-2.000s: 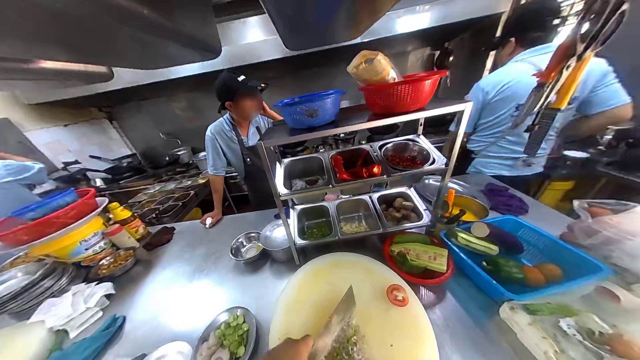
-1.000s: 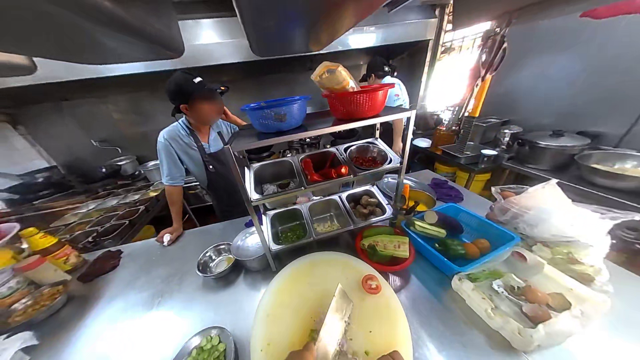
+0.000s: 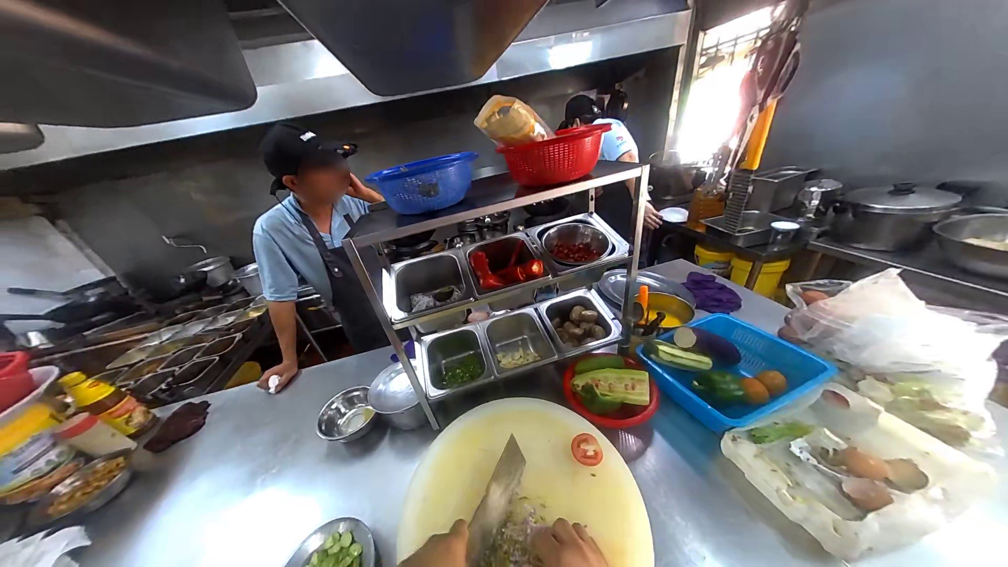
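Observation:
On a round, pale yellow chopping board [image 3: 441, 457] lies a heap of finely chopped food [image 3: 516, 531], greenish and purplish. My left hand [image 3: 441, 547] comes in from the bottom edge and grips a broad-bladed kitchen knife [image 3: 502, 484]; its handle is hidden by the fingers and its tip points away from me. My right hand [image 3: 568, 545] rests at the right side of the chopped heap, fingers bent and partly cut off by the frame edge. A tomato slice [image 3: 587, 449] lies at the upper right of the board.
A steel rack [image 3: 504, 206] with food pans stands behind the board. To the right are a red basket [image 3: 613, 422] of cut vegetables, a blue basket [image 3: 795, 358] and a tray [image 3: 937, 492] with eggshells. A metal dish [image 3: 303, 551] sits left; a person [image 3: 315, 228] leans on the counter.
My right hand shows more fully beside the chopped heap than one second ago. The person at the back right has moved away from where they stood two seconds ago. The view has swung right since then.

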